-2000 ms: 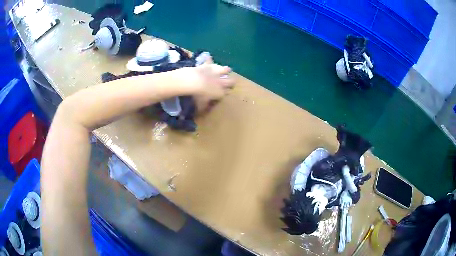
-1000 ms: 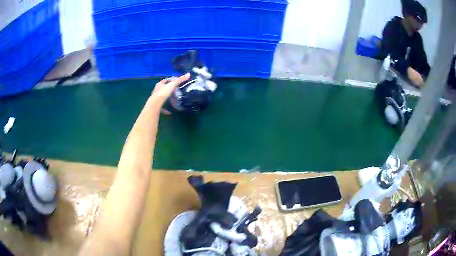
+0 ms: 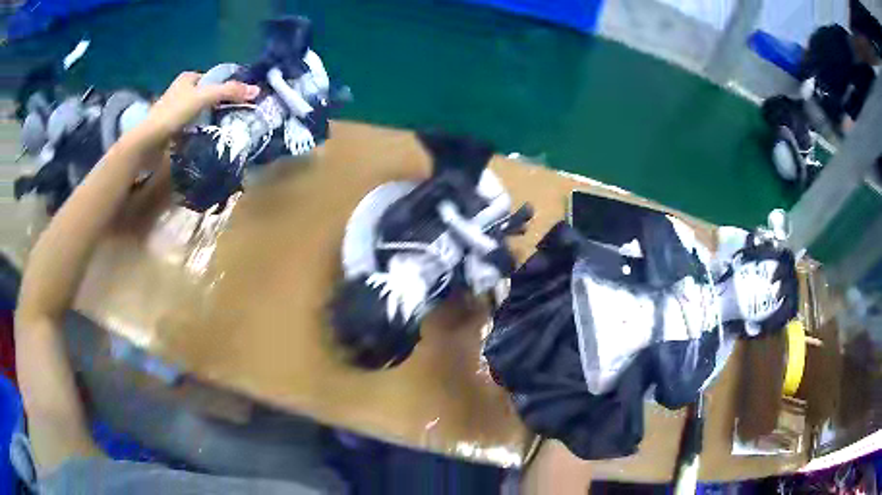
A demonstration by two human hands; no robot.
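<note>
My left hand [image 3: 189, 101] grips a black-and-white figure [image 3: 256, 121] with spiky black hair at the upper left, over the bench's back edge. My right wrist [image 3: 559, 471] shows at the bottom edge; the hand itself is hidden behind a large figure [image 3: 629, 329] with a black cape, which appears held up and covers part of the phone. Between them another figure [image 3: 426, 251] lies on its back on the brown bench, its white hat behind it and its black hair towards me.
More hatted figures [image 3: 73, 135] stand at the far left. A black phone [image 3: 619, 215], a yellow tape roll [image 3: 794, 358] in a cardboard tray and a dark rod [image 3: 689, 445] are at right. Behind runs the green belt [image 3: 464, 87]; a person [image 3: 837, 72] and another figure [image 3: 788, 145] are beyond.
My left hand has taken hold of the figure that lay on the green belt and brought it left over the bench. The view has turned, and the large figure now covers part of the phone.
</note>
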